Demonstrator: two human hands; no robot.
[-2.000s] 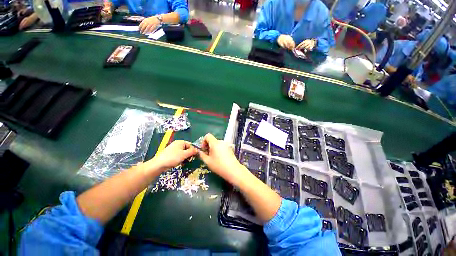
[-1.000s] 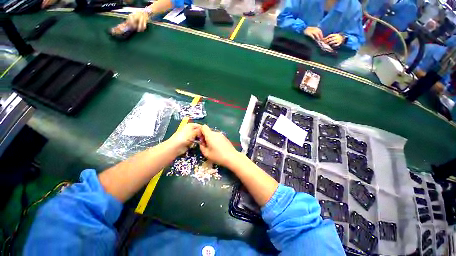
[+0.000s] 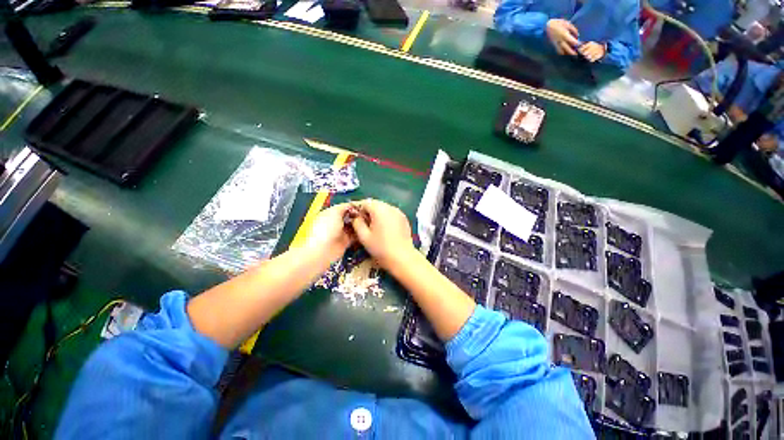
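Note:
My left hand (image 3: 330,229) and my right hand (image 3: 383,230) meet above the loose parts. Something small and dark shows between their fingertips; what it is cannot be told. A pile of small pale and yellowish parts (image 3: 359,282) lies on the green mat just below the hands, partly hidden by them. A small clear bag of tiny parts (image 3: 337,178) lies behind the hands over the yellow tape. A large crumpled clear bag with a white paper in it (image 3: 273,185) lies left of the hands.
A whitish blister tray (image 3: 640,344) of black phone housings stands at the right, with a white paper slip (image 3: 505,212) on it. A black ribbed tray (image 3: 112,129) lies at the left. A phone assembly (image 3: 524,122) sits on the green line behind. A person (image 3: 572,30) works opposite.
My hands have closed in together over the pile, covering more of it. The view has shifted. The hand across the line that was on a phone assembly at the upper left is gone from view.

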